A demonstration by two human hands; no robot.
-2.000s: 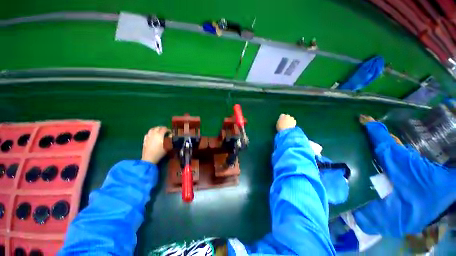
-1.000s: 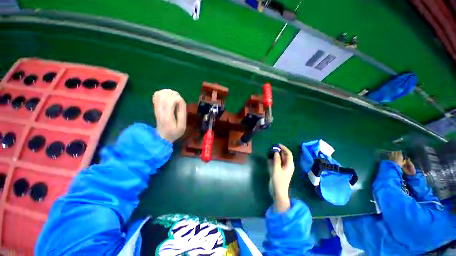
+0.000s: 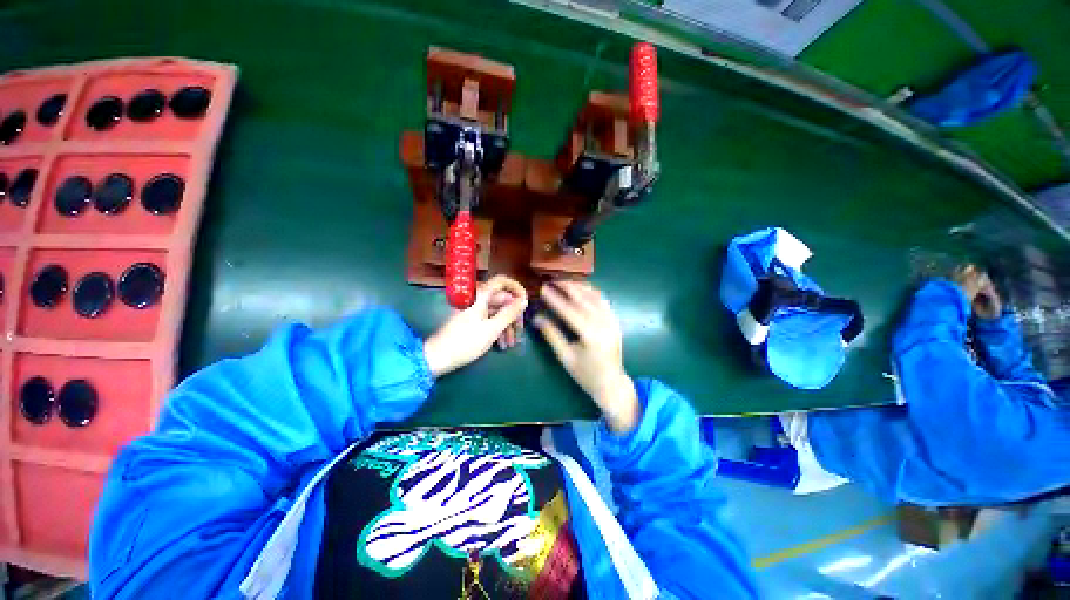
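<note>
The red-brown press jig point(image 3: 507, 240) stands on the dark-green bench in front of me. Its left red handle point(image 3: 461, 260) points towards me; its right red handle point(image 3: 644, 82) points away. My left hand point(image 3: 479, 326) and my right hand point(image 3: 583, 340) are close together at the jig's front edge. My right fingertips hold a round black part point(image 3: 535, 314), mostly hidden by the fingers. My left fingers are bent together beside it; whether they hold anything cannot be told. The salmon-pink compartment tray point(image 3: 171, 275) at the left holds round black parts point(image 3: 141, 285).
A light-blue and white cloth bundle with a black strap point(image 3: 804, 334) lies right of the jig. Another person in a blue smock point(image 3: 956, 399) works at the far right. The green back panel with paper and a blue cloth point(image 3: 980, 90) is at the upper right.
My left hand has come from the jig's left side to its front. My right hand has moved left with the black part to meet it. The view has tilted further down.
</note>
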